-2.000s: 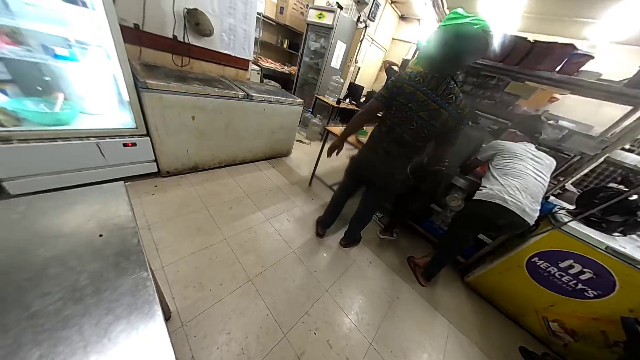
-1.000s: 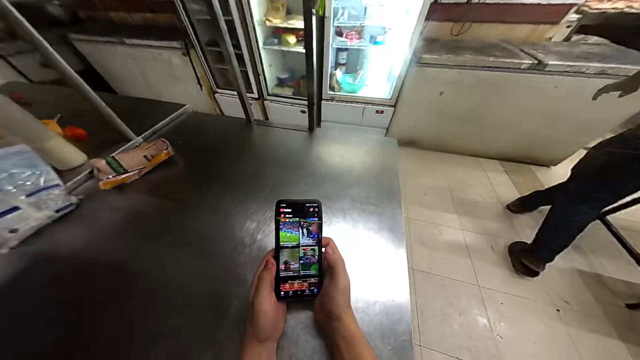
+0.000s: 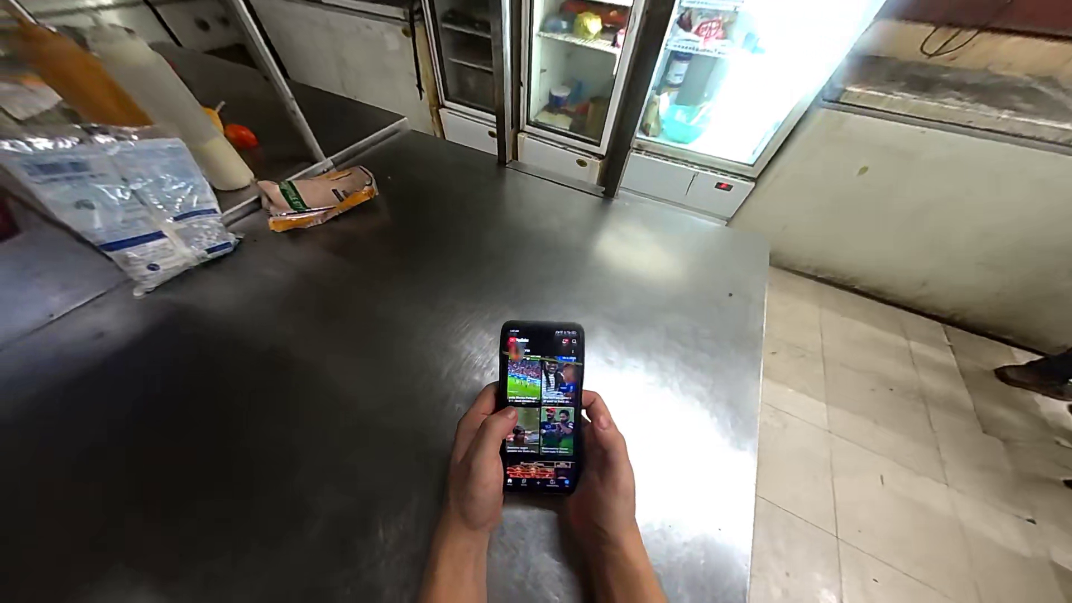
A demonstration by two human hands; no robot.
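A black smartphone (image 3: 541,410) is held upright between both hands above a stainless steel table, its lit screen showing a grid of video pictures. My left hand (image 3: 479,461) grips its left edge, with the thumb over the lower left part of the screen. On the right edge, my right hand (image 3: 605,469) is closed around the phone's side. The fingers behind the phone are hidden. Beneath them spreads the steel tabletop (image 3: 335,360).
At the upper left are a clear plastic bag (image 3: 159,201), an orange-and-tan packet (image 3: 322,198) and a whitish bottle (image 3: 180,109). Glass-door refrigerators (image 3: 687,180) stand beyond the table. Tiled floor (image 3: 888,469) lies right, with a person's shoe (image 3: 1037,377) at the edge.
The view has swung from the room to the table, where both hands and the phone now show. Since one second ago, my left thumb has moved onto the screen. The person at right is mostly out of view.
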